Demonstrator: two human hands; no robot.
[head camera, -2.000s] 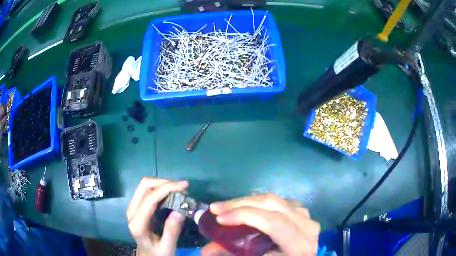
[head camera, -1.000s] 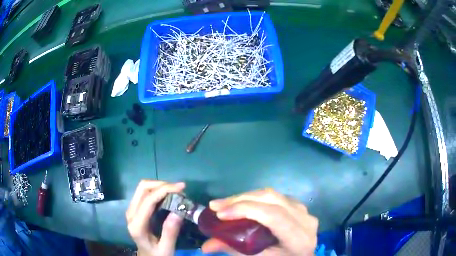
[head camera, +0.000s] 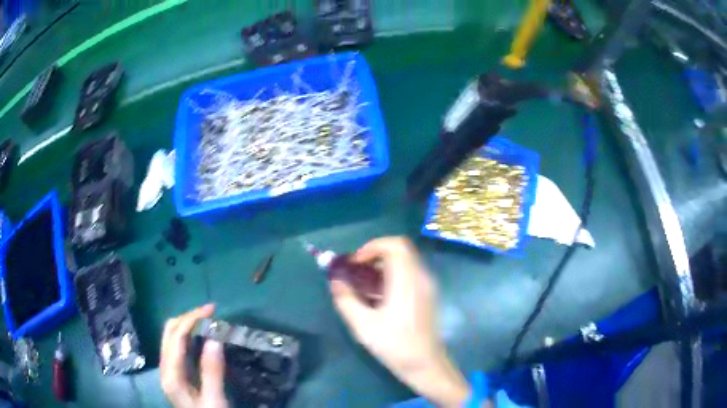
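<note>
My left hand (head camera: 191, 358) holds a black device housing (head camera: 259, 370) by its left end, at the bottom of the view. The greyish end face (head camera: 247, 338) of the housing points up and away. My right hand (head camera: 391, 307) holds a dark red squeeze bottle (head camera: 359, 279), apart from the housing. Its white cap and thin tip point up and left over the bench. My right hand is blurred. A small hand screwdriver or pick (head camera: 263, 269) lies on the bench between the large bin and the housing.
A large blue bin (head camera: 279, 190) holds white leads. An electric screwdriver (head camera: 462, 131) hangs over the small bin (head camera: 478, 241) of gold parts. Black housings (head camera: 108, 311), a left blue bin (head camera: 60, 247) and a second red bottle (head camera: 59, 376) stand left. A metal post (head camera: 650, 191) rises right.
My right hand has lifted the bottle off the housing's end face and moved it up. My left hand has lowered and turned the housing, showing more of it. The whole view has shifted.
</note>
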